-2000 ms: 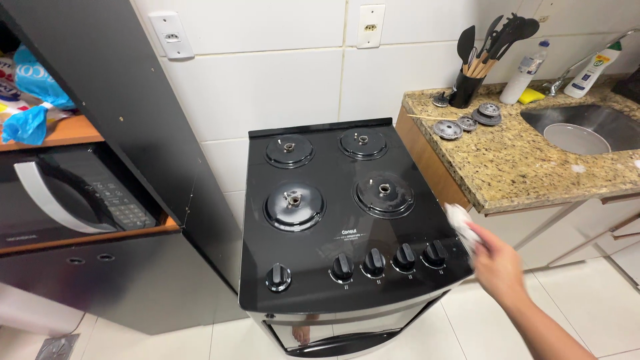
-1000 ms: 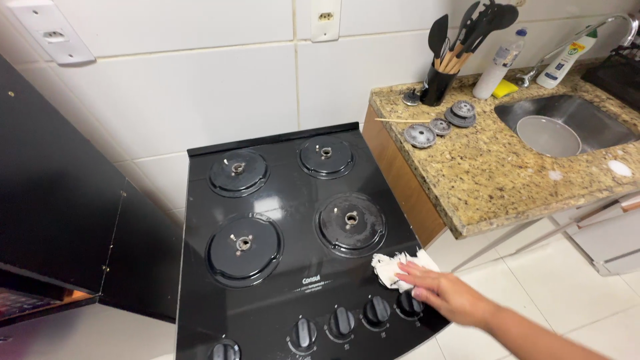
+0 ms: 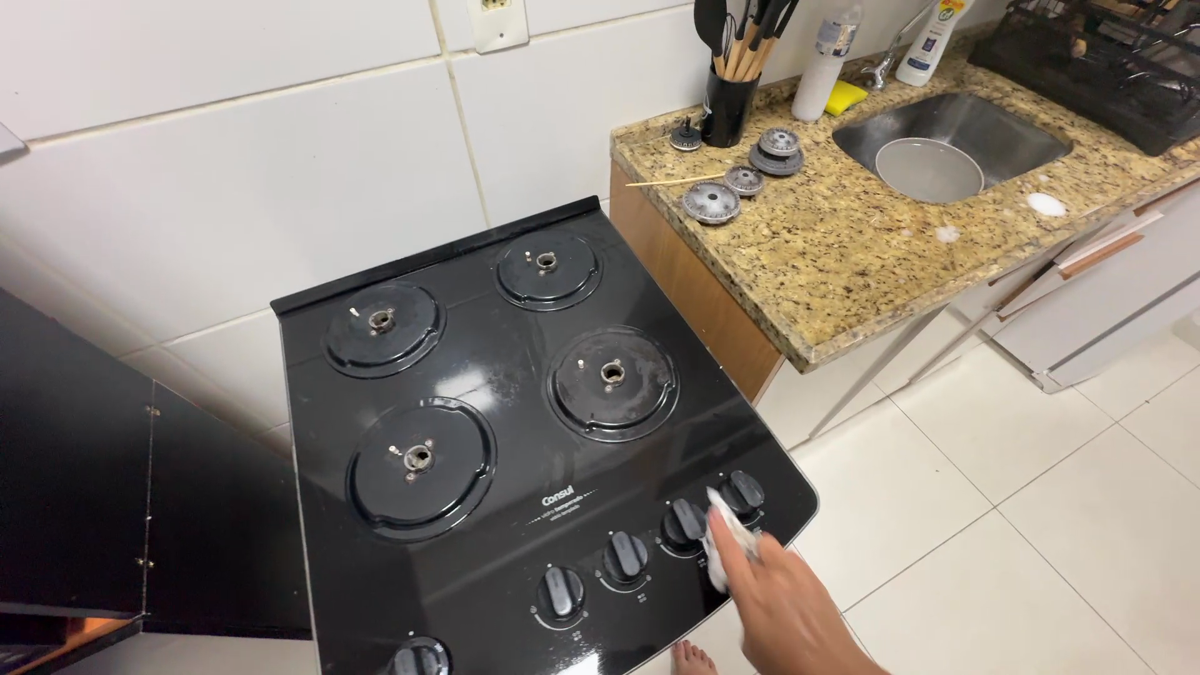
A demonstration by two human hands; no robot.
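My right hand [image 3: 783, 600] holds a crumpled white cloth or paper [image 3: 727, 544] against the glass top of a black Consul stove [image 3: 511, 375], between the two rightmost control knobs. One of them, a black knob [image 3: 683, 523], is just left of the fingers; the other knob [image 3: 742, 494] sits just above them. The stove's burner wells show bare gas nozzles without caps; the front right well [image 3: 642, 403] looks dull and smudged. My left hand is not in view.
Removed burner parts [image 3: 711, 202] lie on the granite countertop [image 3: 844, 272] beside a thin wooden stick, a black utensil holder [image 3: 729, 108] and a bottle [image 3: 827, 61]. Farther right are a steel sink [image 3: 1017, 141] and a black dish rack [image 3: 1106, 75]. A dark cabinet [image 3: 75, 450] stands left of the stove.
My right hand with the white cloth has moved from the stove's right edge onto the top, then down among the right-hand knobs. The view has moved closer to the stove.
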